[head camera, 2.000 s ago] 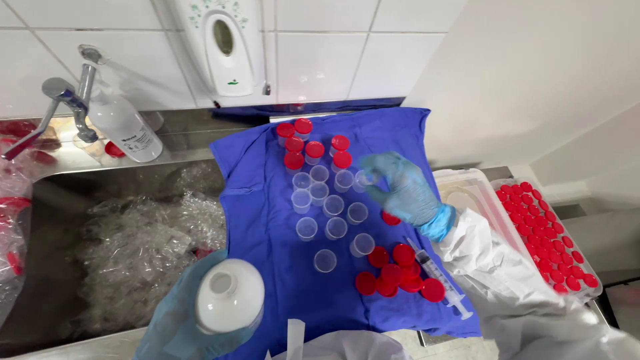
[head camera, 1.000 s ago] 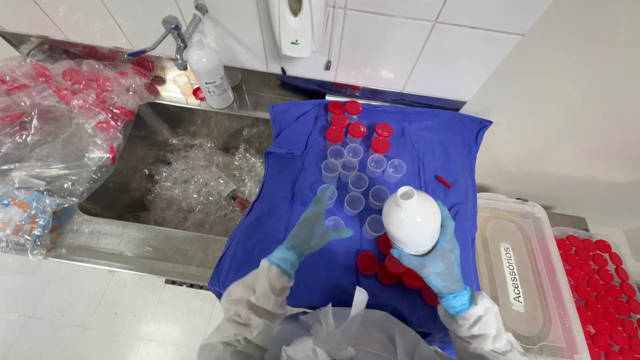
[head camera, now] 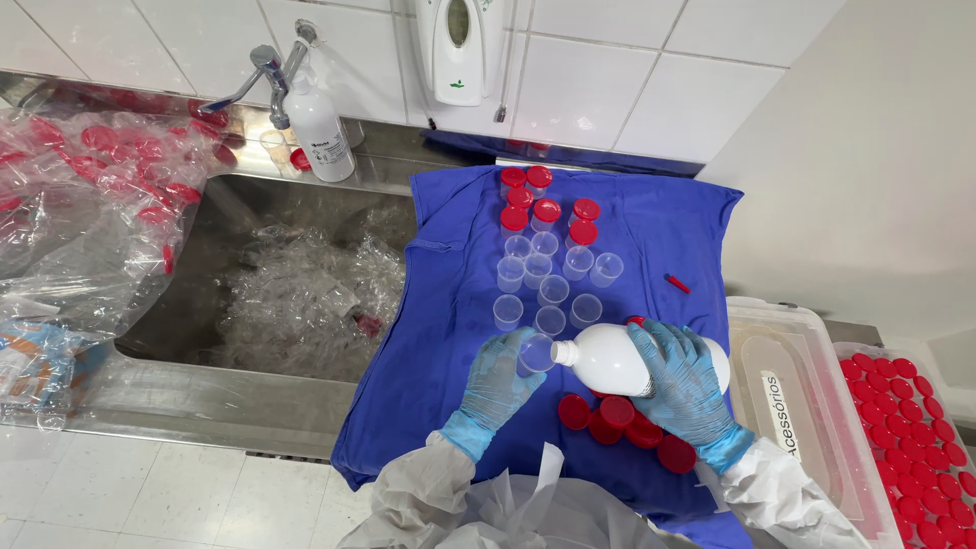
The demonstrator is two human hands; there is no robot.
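My left hand point(head camera: 499, 377), in a blue glove, holds a clear plastic specimen cup point(head camera: 537, 353) by its side. My right hand point(head camera: 681, 374), gloved too, grips a white plastic bottle point(head camera: 610, 358) tilted on its side, its uncapped mouth at the cup's rim. Whether liquid flows cannot be seen. Several open cups point(head camera: 553, 290) stand just beyond on a blue cloth point(head camera: 465, 305). Behind them are several cups with red lids point(head camera: 547, 211). Loose red lids point(head camera: 617, 411) lie in a pile below the bottle. A small red-and-dark object point(head camera: 677, 284) rests on the cloth at right.
At left, a steel sink point(head camera: 252, 366) holds crumpled clear plastic point(head camera: 297, 297); a bag of red-lidded cups point(head camera: 99, 175) lies beside it. A tap point(head camera: 271, 72), a labelled bottle point(head camera: 320, 133) and a wall dispenser point(head camera: 457, 53) are behind. Right are a lidded box point(head camera: 831, 396) and a tray of red-lidded cups point(head camera: 915, 442).
The white bottle, in my left hand two seconds ago, is in my right hand and has gone from upright to tilted over. My left hand has closed around a cup.
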